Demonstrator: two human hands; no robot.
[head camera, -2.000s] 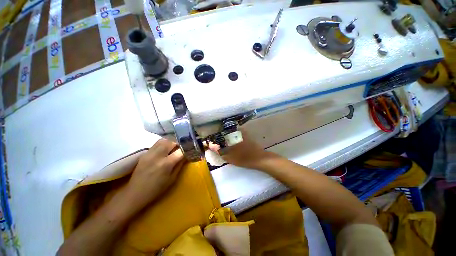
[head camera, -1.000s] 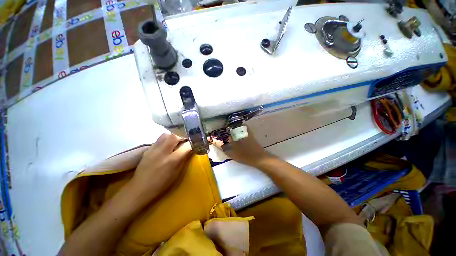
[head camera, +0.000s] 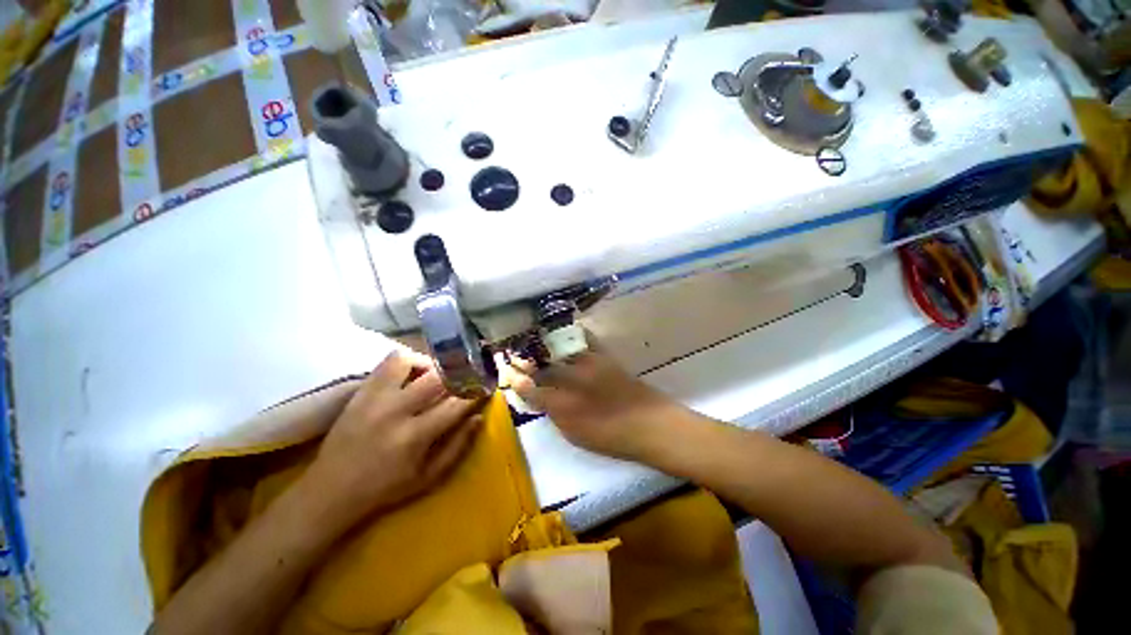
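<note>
The mustard-yellow garment piece (head camera: 434, 546) lies over the table's front edge, its upper end at the needle area of the white sewing machine (head camera: 670, 161). Beige cloth (head camera: 561, 588) hangs from its lower part, and a small zipper end (head camera: 517, 531) shows on the yellow. My left hand (head camera: 403, 428) grips the garment's upper edge, left of the curved metal guard (head camera: 447, 333). My right hand (head camera: 583, 399) is just right of the foot, thumb and fingertips together at the cloth's end; whether they pinch cloth is too small to tell. The needle and foot are mostly hidden.
Red-orange scissors (head camera: 933, 283) lie on the table right of the machine head. A dark control panel (head camera: 980, 192) is on the head's right. Yellow pieces (head camera: 1017, 558) and a blue crate (head camera: 912, 453) are at the lower right. A taped brown surface (head camera: 186, 112) is at the upper left.
My right hand has moved from behind the white part near the foot toward me, and more of it shows. My left hand has shifted slightly down along the cloth. The view has shifted slightly.
</note>
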